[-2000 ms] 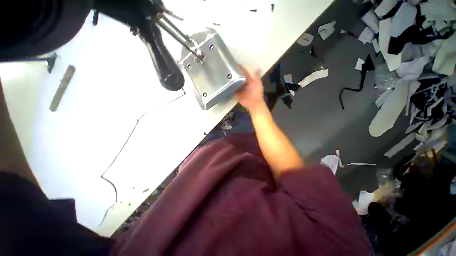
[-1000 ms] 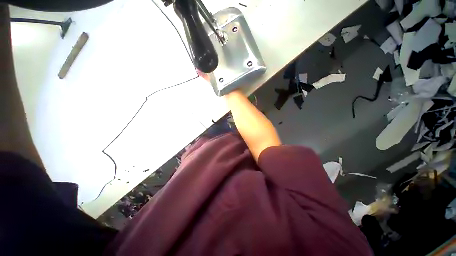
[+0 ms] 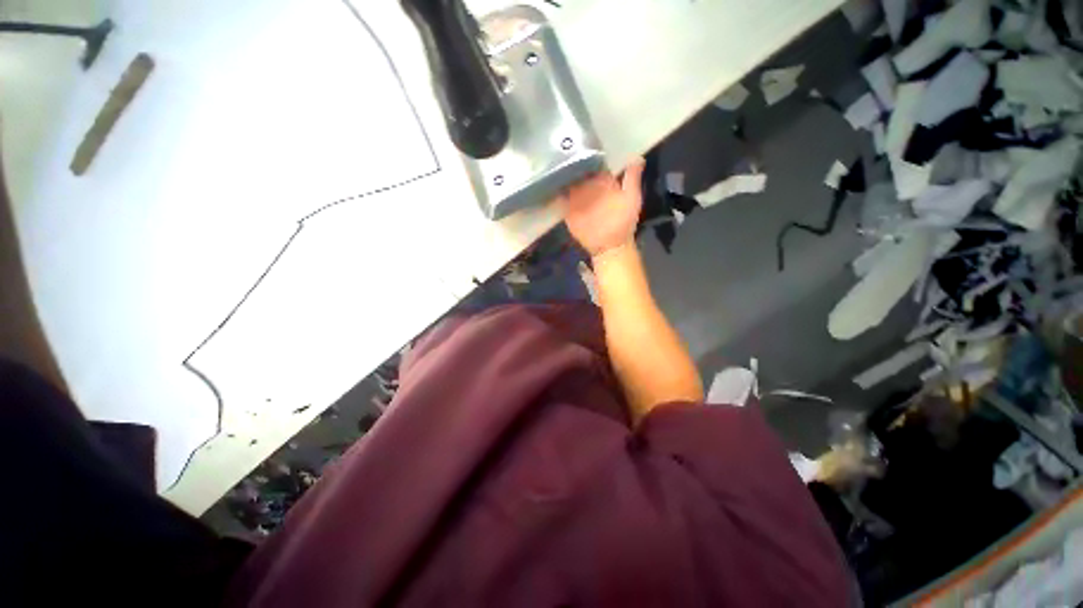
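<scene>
The grey metal base plate of the cutting machine sits at the near table edge. The machine's black handle rises over its left side, and no hand is on its visible part. My right hand is at the plate's near right corner, thumb apart, nothing seen in it; some fingers are hidden at the plate's edge. My left hand is out of view; only a blurred forearm shows at the left edge. The white paper marker lies left of the plate, with a thin dark contour line ending near it.
A narrow brown-grey bar lies on the marker. A dark metal item is at the upper left. Small dark bits lie near the table edge. Scraps are heaped on the grey floor at right, and a black cord-like strip lies there too.
My right hand has drawn back from under the plate, where fingertips showed at its left side, to its near right corner. The view has shifted and the motor has left the picture.
</scene>
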